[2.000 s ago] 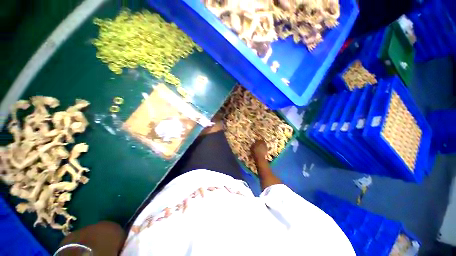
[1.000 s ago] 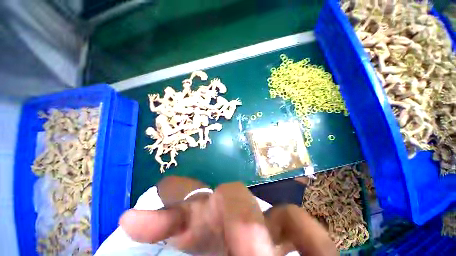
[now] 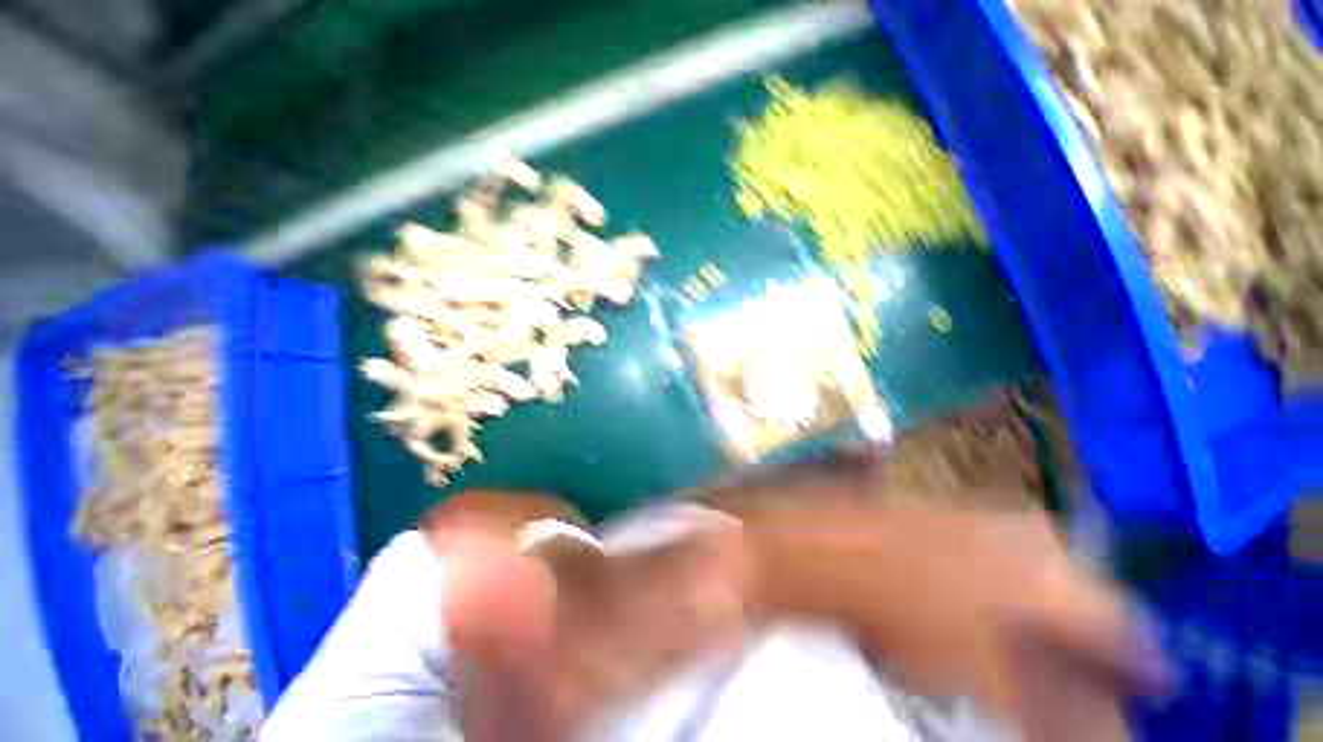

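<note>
Blurred skin of my hands fills the bottom middle, close to the camera. My left hand [image 3: 530, 616] is below the bench edge, beside a white band. My right hand [image 3: 1001, 602] is a smeared shape further right. Where one hand ends and the other starts is unclear, and I cannot tell if either holds anything. Beige clawed limbs [image 3: 486, 312] lie in a loose heap on the green bench. A yellow ring pile [image 3: 856, 167] lies to their right. A tan square pad [image 3: 762, 377] with a white lump [image 3: 791, 380] lies near the bench edge.
A blue tote [image 3: 298, 435] with beige parts and a whitish liner stands at left. A large blue tote [image 3: 1016, 247] full of beige parts stands at right. A lower bin of small parts [image 3: 965, 464] shows partly behind my right hand. A pale rail [image 3: 551, 109] runs behind the bench.
My view has swung left from the lower bin toward the bench. My right hand, in that bin two seconds ago, is out of it. Hand shapes now spread wider and further right than one second ago.
</note>
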